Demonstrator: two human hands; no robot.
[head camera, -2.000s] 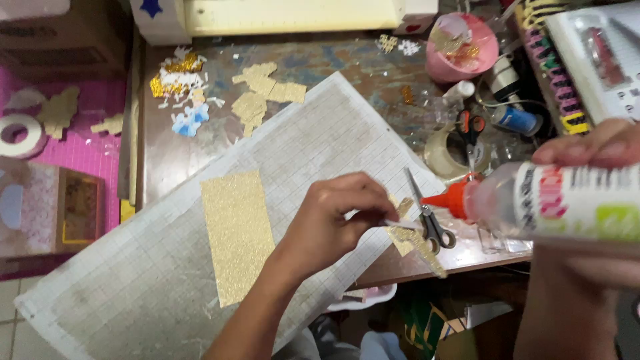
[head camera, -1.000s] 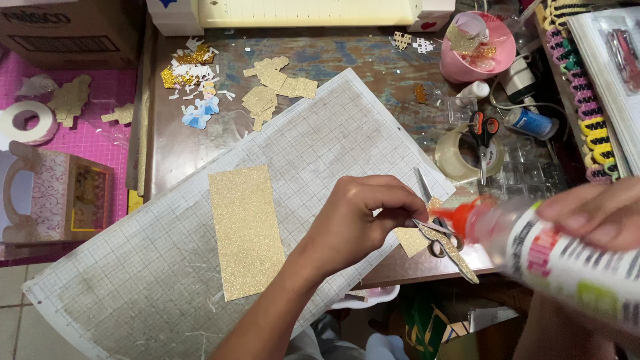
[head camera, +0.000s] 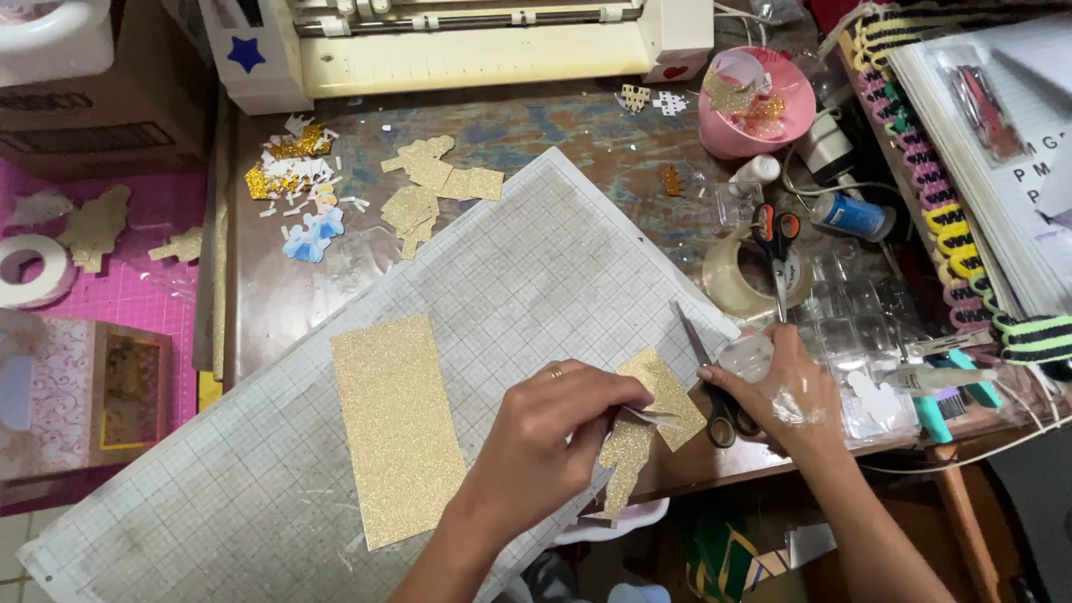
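Observation:
My left hand (head camera: 544, 435) pinches a gold glitter paper cutout (head camera: 628, 469), with a thin pale edge showing at the fingertips. Just behind it, a gold glitter rectangle (head camera: 670, 398) lies at the mat's right edge. My right hand (head camera: 783, 398), with a whitish smear on its back, is around a clear plastic object (head camera: 748, 356); whether it grips this is unclear. Its thumb is beside dark-handled scissors (head camera: 693, 335). A larger gold glitter sheet (head camera: 400, 431) lies on the gridded cutting mat (head camera: 536, 243). The glue bottle is not identifiable.
A white cutting machine (head camera: 477, 67) stands at the back. Glitter cutouts (head camera: 419, 197) and paper scraps (head camera: 306, 163) lie behind the mat. At right are a pink cup (head camera: 754, 126), clear tape (head camera: 741, 280), orange-and-black scissors (head camera: 777, 234) and a spiral-edged book (head camera: 971, 167).
The red-tipped glue bottle, earlier in my right hand above the cutout, is out of clear sight. My right hand has moved to the table beside the scissors. My left hand still pinches the cutout.

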